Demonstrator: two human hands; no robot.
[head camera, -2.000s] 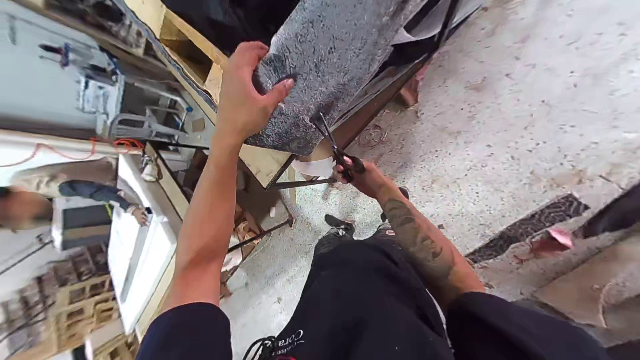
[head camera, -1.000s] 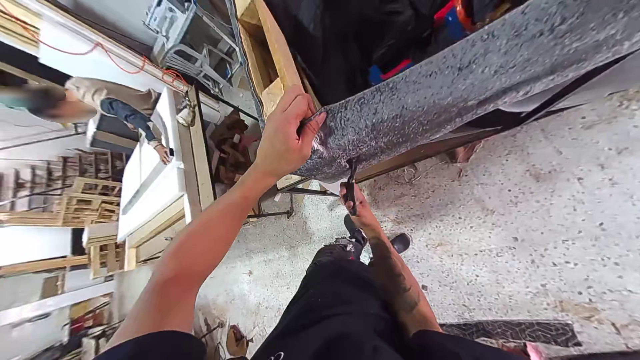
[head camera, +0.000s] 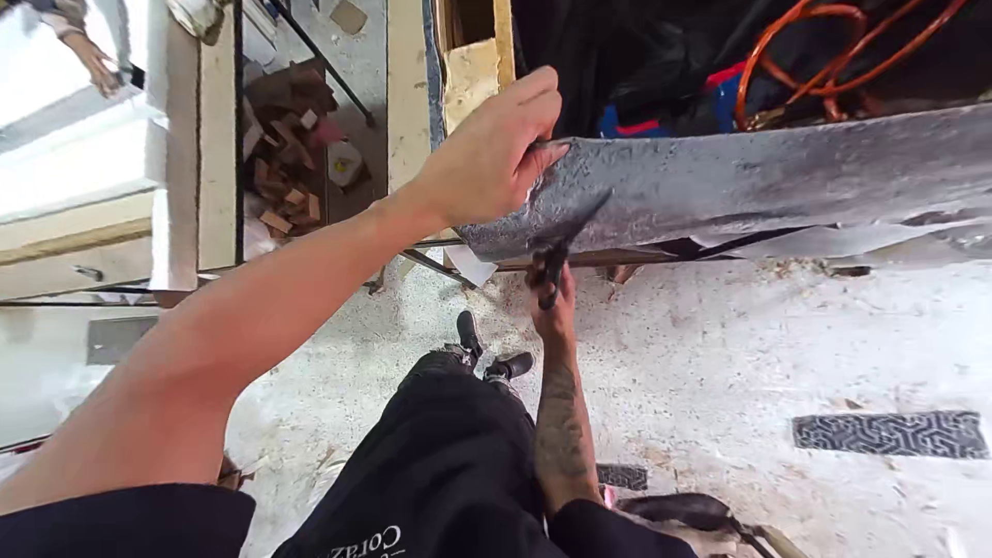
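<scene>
A long strip of dark grey speckled fabric hangs along the edge of a wooden frame. My left hand pinches the upper left edge of the fabric between thumb and fingers, beside the frame's corner. Below and to the right, my right hand is closed around the dark handles of scissors. Their blades point up and right over the fabric near its left end; whether they are parted is too blurred to tell. White backing shows under the fabric's lower edge.
An orange hose lies on black sheeting at the upper right. At the left, another person's hand rests on a white-topped table. Wood offcuts lie beneath the benches. A patterned fabric scrap lies on the floor.
The view has turned and shifted a lot. My left hand still grips the fabric's edge, and my right hand still holds the scissors at the fabric. The orange hose has come into fuller view.
</scene>
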